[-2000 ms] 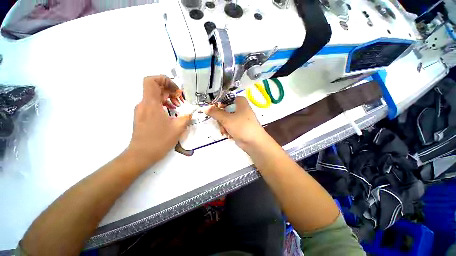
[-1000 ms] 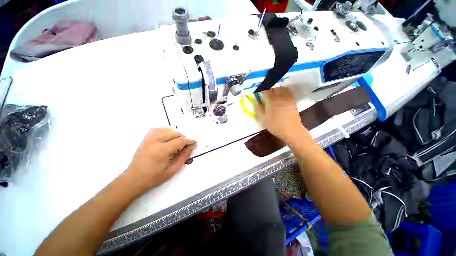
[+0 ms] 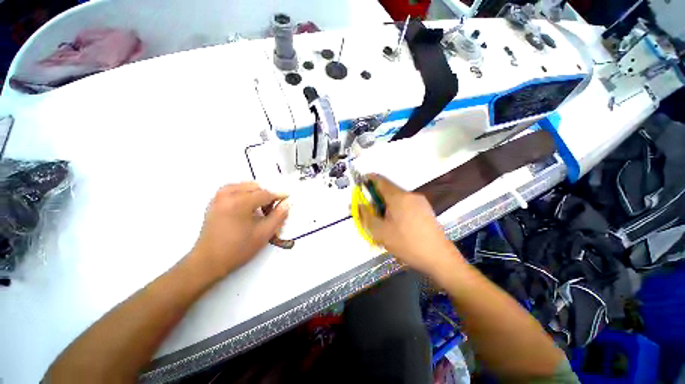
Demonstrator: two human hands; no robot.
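My right hand (image 3: 402, 217) holds the small scissors by their yellow and green handles (image 3: 360, 214), in front of the machine head, blades pointing up toward the needle area. My left hand (image 3: 236, 221) is over the table left of the scissors, thumb and forefinger pinched together. A small dark bit shows at its fingertips; I cannot tell what it is. A brown fabric strip (image 3: 481, 169) lies on the table under the machine arm, its near end hidden behind my right hand. The presser foot area (image 3: 312, 171) of the white sewing machine (image 3: 300, 112) has no hand at it.
A black strip (image 3: 434, 79) hangs over the machine. Blue tape (image 3: 563, 150) wraps the table edge at right. A measuring tape (image 3: 315, 309) runs along the front edge. A plastic bag with dark contents (image 3: 34, 202) lies left. Dark garments (image 3: 541, 251) are heaped at right.
Both hands have left the needle area. My right hand reached the scissors under the arm, took them and brought them left and toward me. My left hand stays pinched, slightly higher than a second ago.
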